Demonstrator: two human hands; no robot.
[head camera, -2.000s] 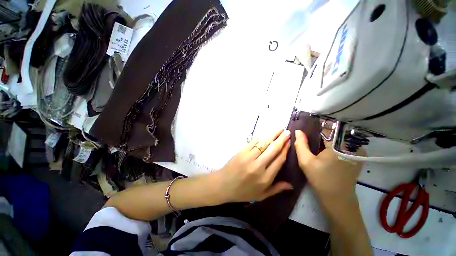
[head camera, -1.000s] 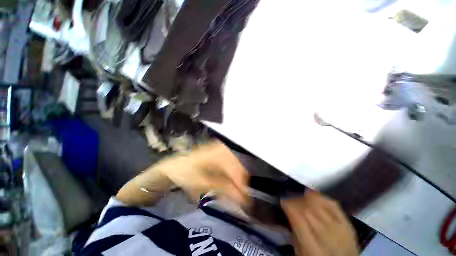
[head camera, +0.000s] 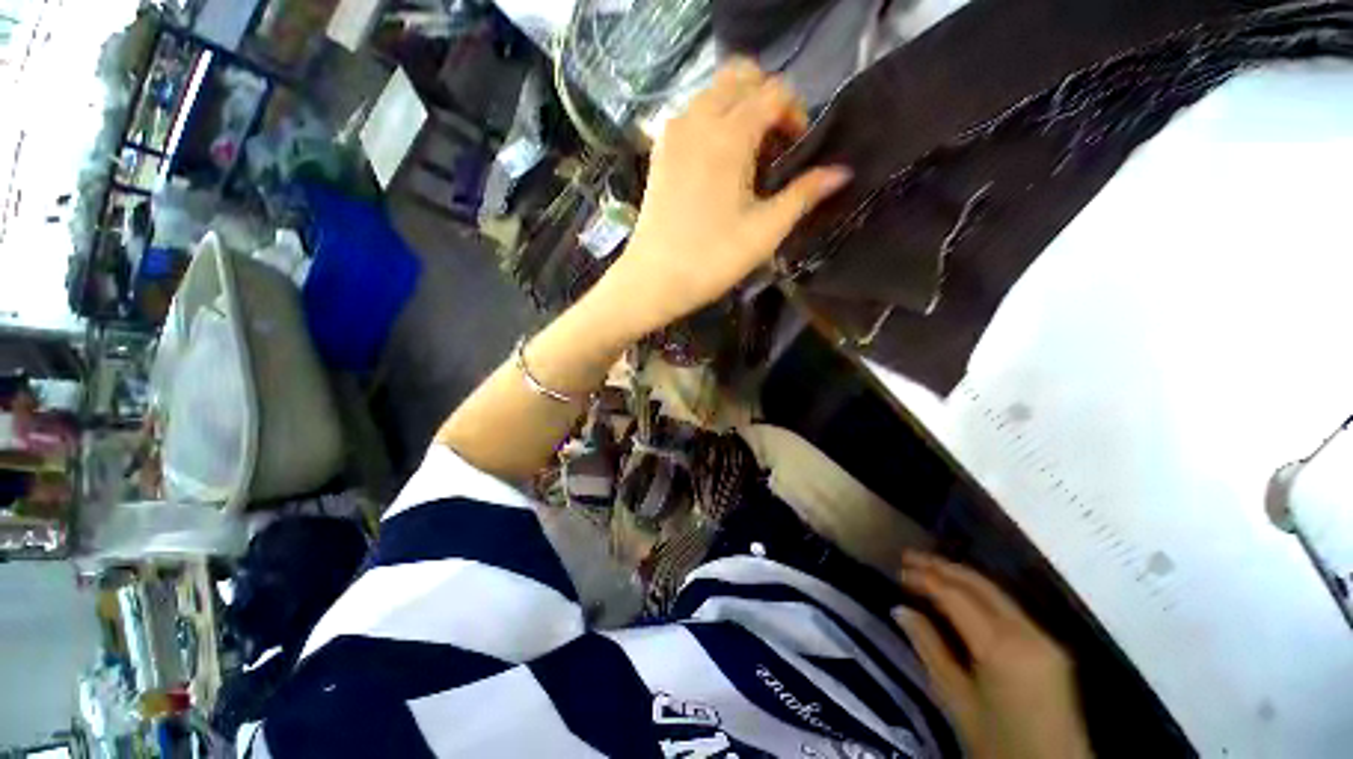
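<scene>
A stack of dark brown cut bands (head camera: 1024, 111) with frayed, thread-fringed edges lies at the left end of the white machine table, at the top of the view. My left hand (head camera: 720, 200), with a bracelet at the wrist, is at the near end of the stack. Its thumb lies over the cloth and its fingers curl around the end; the fingertips are partly hidden. My right hand (head camera: 994, 660) is low in front of my body by the table edge, fingers apart, with no cloth seen in it. Its lower part is cut off by the picture's edge.
The white table (head camera: 1143, 386) bears ruler-like marks along its front edge. A white machine part (head camera: 1325, 497) shows at the right rim. Bundles of striped and beige cloth (head camera: 653, 475) hang below the table. A pale bin (head camera: 245, 386) and a blue cloth or bag (head camera: 356, 274) stand at left.
The view has swung left, and the sewing head and red scissors are out of it. My left hand has moved from in front of my body to the brown stack. The brown piece by my hands is no longer seen.
</scene>
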